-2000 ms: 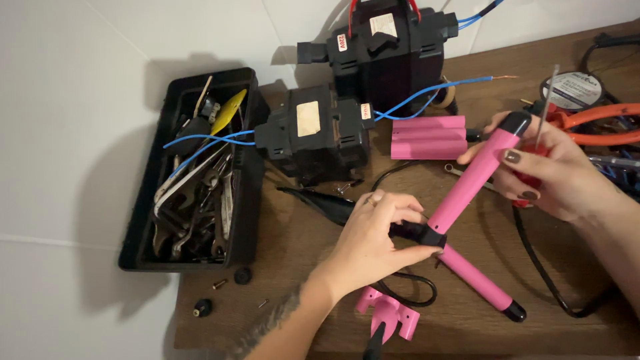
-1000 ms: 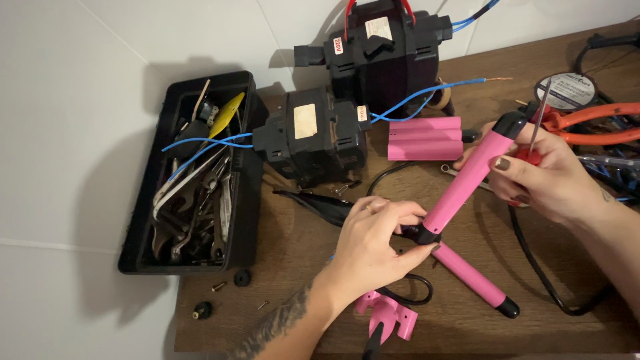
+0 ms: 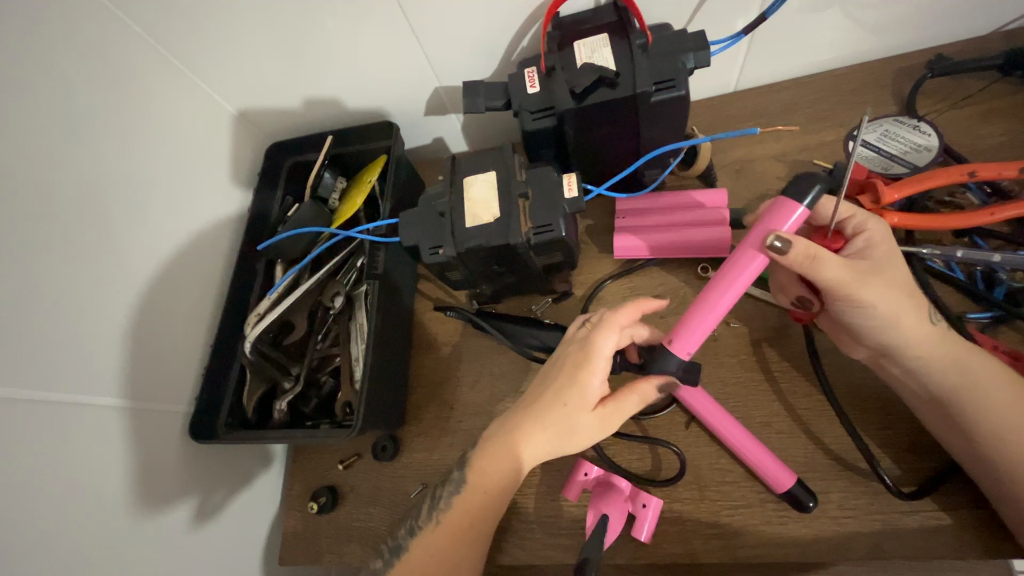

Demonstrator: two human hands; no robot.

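Observation:
My right hand (image 3: 856, 272) grips a pink tube with black ends (image 3: 740, 276) near its upper end and also holds a red-handled screwdriver (image 3: 846, 184), its metal shaft pointing up. My left hand (image 3: 588, 376) pinches the black collar (image 3: 678, 366) at the tube's lower end. Just below the collar a second pink tube (image 3: 740, 440) slants down to the right, its tip black. Between my hands and the black transformer lies a pink ribbed shell (image 3: 672, 224). A pink forked plastic part (image 3: 612, 500) is below my left hand.
Two black transformers (image 3: 512, 216) (image 3: 616, 88) with blue wires stand at the back. A black toolbox tray (image 3: 392, 360) of wrenches is on the left. Orange-handled pliers (image 3: 952, 192), a round labelled reel (image 3: 894, 146) and cables lie at right. Small screws and a black knob (image 3: 323, 500) lie lower left.

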